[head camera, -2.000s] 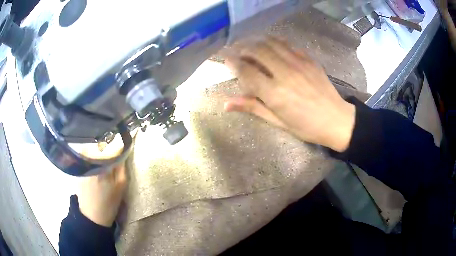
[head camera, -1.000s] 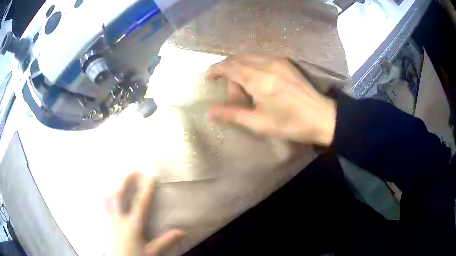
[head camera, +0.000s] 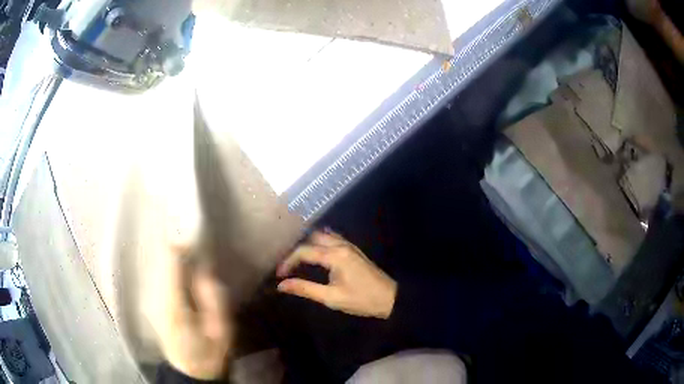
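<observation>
A brown speckled fabric panel (head camera: 247, 195) lies over the white table's front edge at the left, partly raised in a blurred fold. My left hand (head camera: 191, 322) is blurred at the lower left against this cloth; its grip cannot be made out. My right hand (head camera: 341, 277) is beside the panel's right edge, below the table edge, with thumb and fingers curved apart and nothing visible between them. The sewing machine head (head camera: 124, 45) is at the upper left, its needle area washed out by light.
Another brown panel (head camera: 360, 22) lies at the top, right of the machine. A measuring tape (head camera: 390, 142) runs along the front edge. Brown cut pieces (head camera: 562, 157) lie on grey-green cloth (head camera: 540, 217) at right. Part of a person's arm (head camera: 660, 30) shows top right.
The view has shifted, showing more table edge and the right-hand stack. The panel has moved away from the machine towards the lap. My right hand has left the cloth's top and moved down.
</observation>
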